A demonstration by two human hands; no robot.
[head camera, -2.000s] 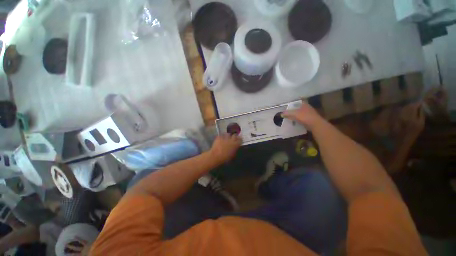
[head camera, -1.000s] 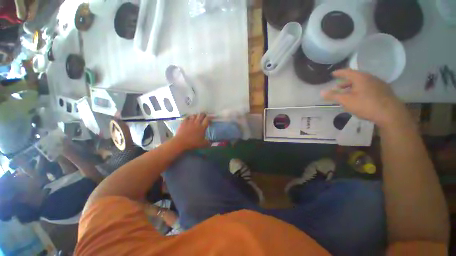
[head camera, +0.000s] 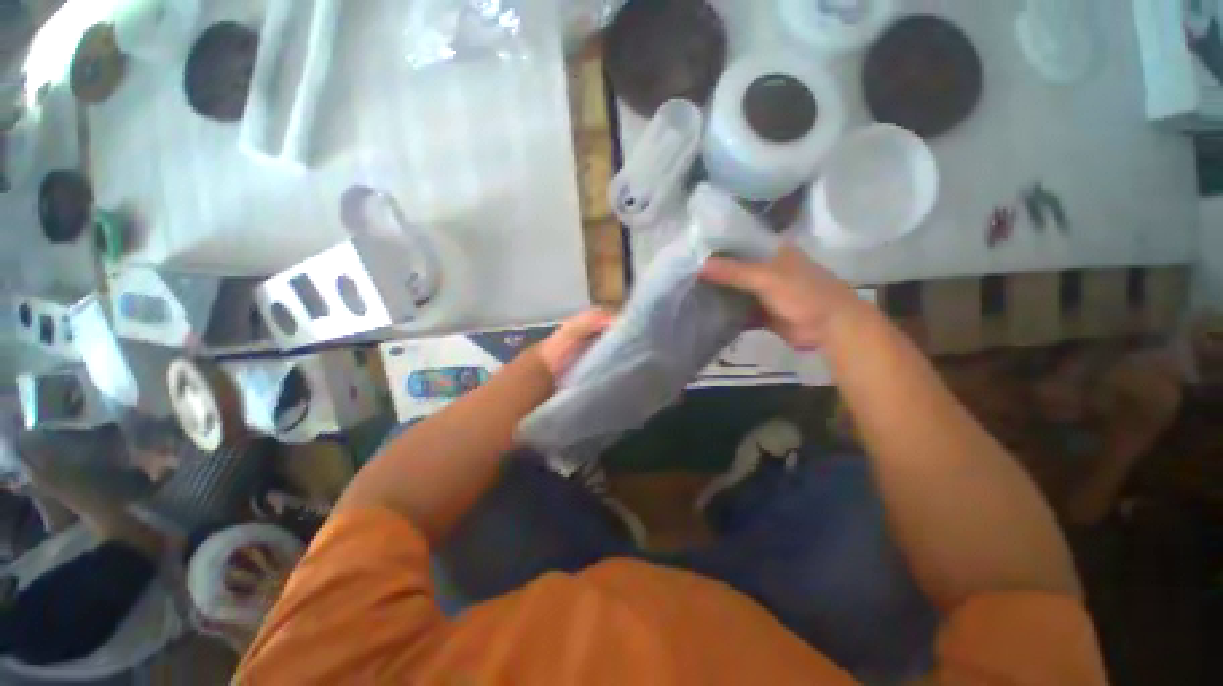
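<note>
Both my hands hold a long, shiny film-wrapped product (head camera: 641, 351), greyish here, tilted over the table's front edge. My left hand (head camera: 577, 343) is at its left side near the middle. My right hand (head camera: 794, 298) grips its upper right end, thumb on top. The long white box with the insert tray (head camera: 791, 359) lies beneath and is mostly covered by the product and my right hand. A white box lid with a printed blue-green device (head camera: 449, 382) lies left of my left hand, partly behind my forearm.
Beyond the product stand a white oblong tray (head camera: 657, 164), a white ring-shaped part (head camera: 731, 145), a white round tub (head camera: 875, 188) and dark discs (head camera: 921, 77). Small red and black parts (head camera: 1026, 215) lie right. A white insert with holes (head camera: 322, 298) stands left. A co-worker (head camera: 81, 590) sits at lower left.
The wrapped product has been lifted from the left and now lies across both hands above the box. My right hand has closed on it. The printed lid now shows where the product lay.
</note>
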